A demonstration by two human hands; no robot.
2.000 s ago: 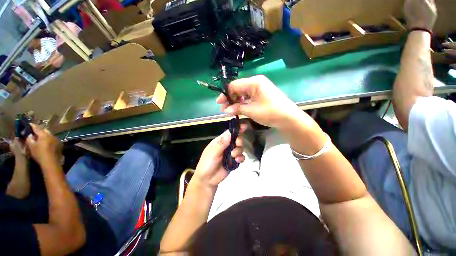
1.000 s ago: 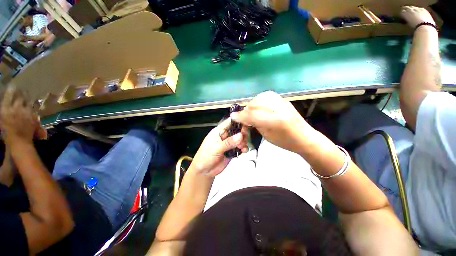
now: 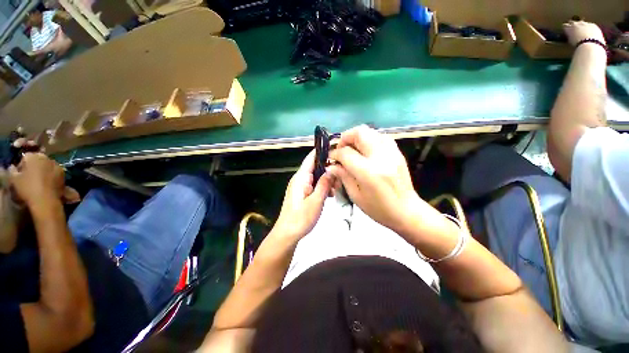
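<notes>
A small black coiled cable (image 3: 321, 149) is held upright between my two hands, over my lap and just in front of the bench edge. My left hand (image 3: 303, 200) grips the lower part of the bundle from the left. My right hand (image 3: 369, 169) has its fingertips on the bundle's right side, pinching near its middle. My fingers hide the lower part of the cable and any tie. On the green bench top, a tangled pile of black cables (image 3: 331, 31) lies straight ahead, with a small bundle (image 3: 314, 74) at its near side.
Open brown boxes (image 3: 234, 103) with small items stand in a row at left, lids upright. More open boxes (image 3: 472, 45) with black items stand at right. A worker's hand (image 3: 585, 32) reaches into one. Another worker (image 3: 48, 179) sits at left. The bench edge (image 3: 276, 148) runs just beyond my hands.
The cable was longer and looser two seconds ago and is now a compact upright bundle. My right fingers have shifted on it. The right neighbour's boxes now stand slightly apart.
</notes>
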